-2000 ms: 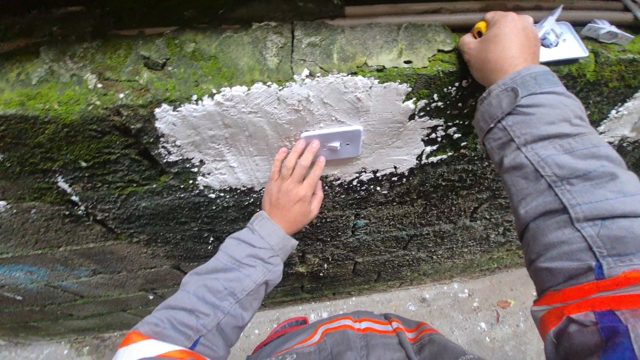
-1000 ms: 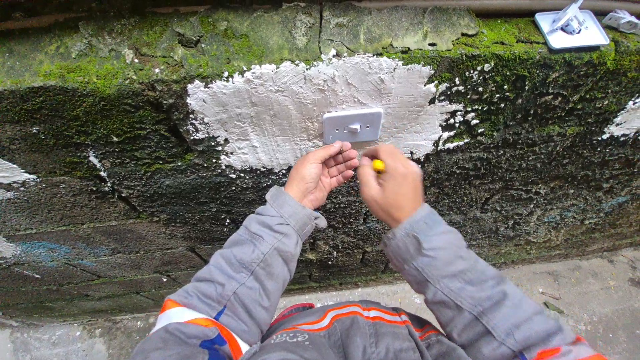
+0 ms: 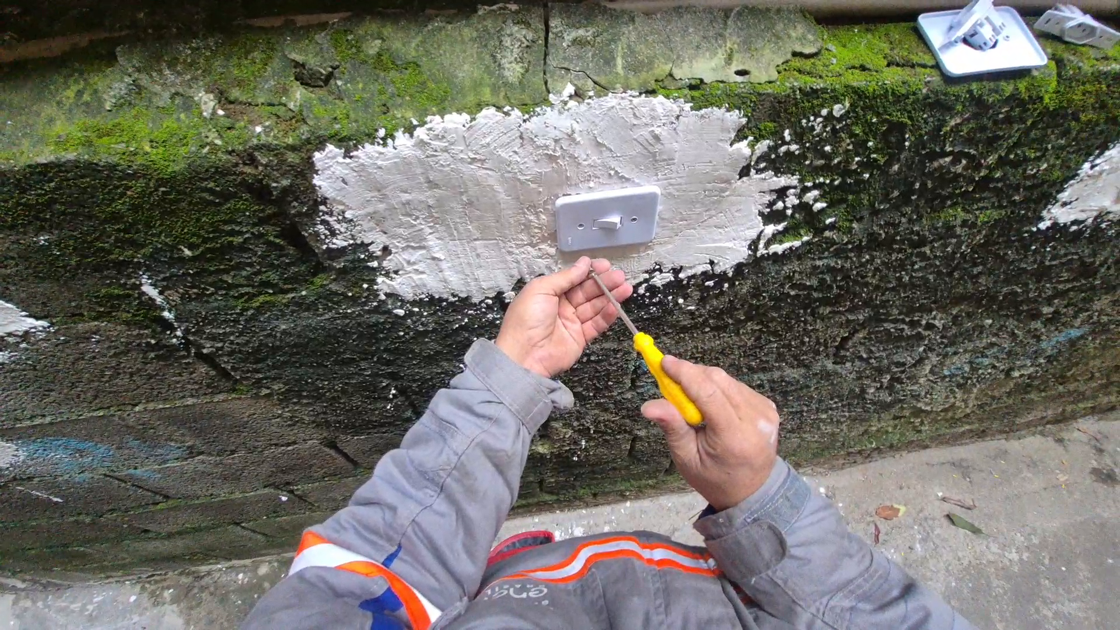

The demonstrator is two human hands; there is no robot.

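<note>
A white light switch plate (image 3: 607,219) with a rocker in its middle and a hole on either side sits on a patch of white plaster (image 3: 472,192) on the mossy wall. Just below the plate, my left hand (image 3: 560,315) is palm up, thumb and fingertips together at the screwdriver's tip; a tiny thing, perhaps a screw, seems pinched there, too small to tell. My right hand (image 3: 722,429) grips the yellow handle of a screwdriver (image 3: 667,381), whose shaft slants up and left to my left fingertips.
On the mossy wall top (image 3: 429,70), at the right, lies a white cover plate (image 3: 1015,52) with white electrical parts on it. Another white electrical part (image 3: 1078,26) lies beside it. Below the wall runs a concrete floor (image 3: 1032,525) with a few leaves.
My right hand has come down from the wall top to beside my left hand, bringing the screwdriver. My left hand has left the switch plate and now stays below it, turned palm up.
</note>
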